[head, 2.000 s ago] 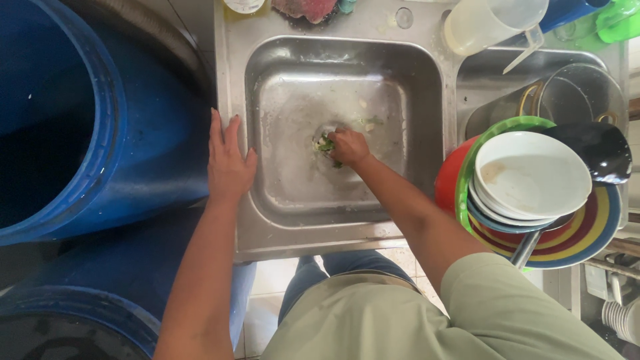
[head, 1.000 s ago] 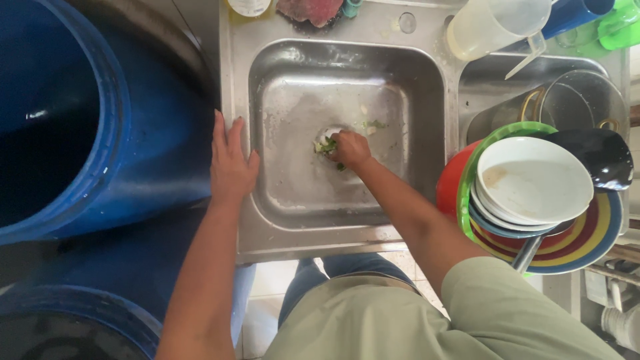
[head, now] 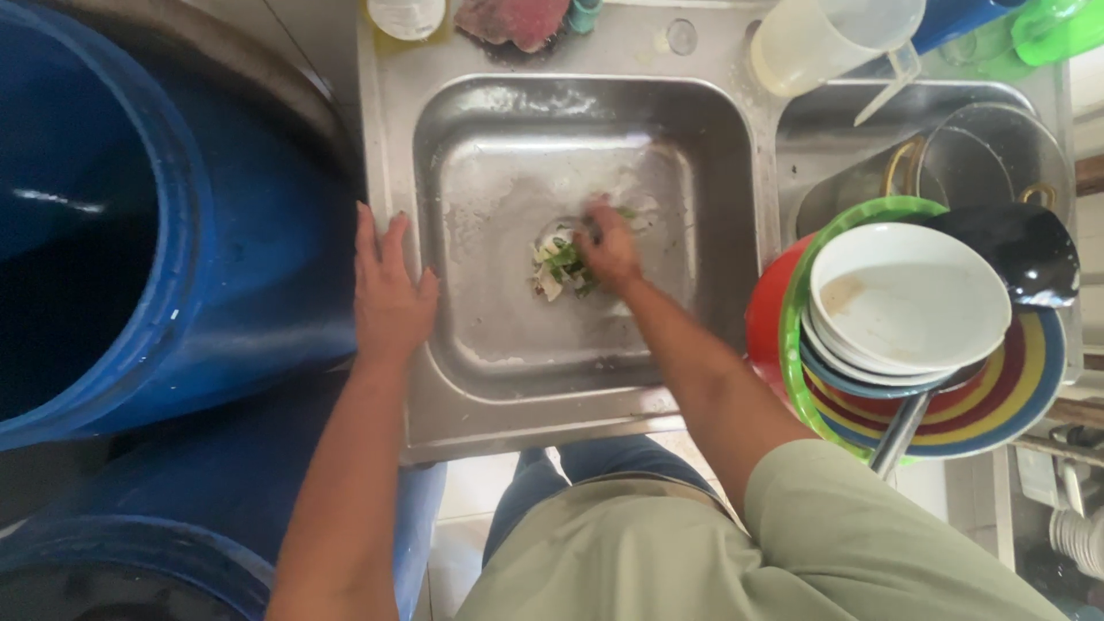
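A stainless steel sink basin (head: 500,328) lies in front of me. Around its drain is a small heap of wet food scraps (head: 561,266), green leaves and pale bits. My right hand (head: 612,246) is at the heap's right side, blurred, its fingers curled over the basin floor; whether scraps are in the fingers I cannot tell. More thin scraps (head: 642,216) lie just beyond it. My left hand (head: 392,297) rests flat with fingers spread on the sink's left rim, holding nothing.
Large blue plastic barrels (head: 250,224) stand at left. On the right, stacked white bowls (head: 914,293) sit over a green-rimmed basin (head: 798,345), near a pot (head: 854,185) in the second sink. A plastic measuring jug (head: 802,52) and a reddish cloth (head: 517,21) lie on the back ledge.
My right hand has moved off the drain, a little to the right and away from me, uncovering more of the scraps. My left hand has stayed on the rim.
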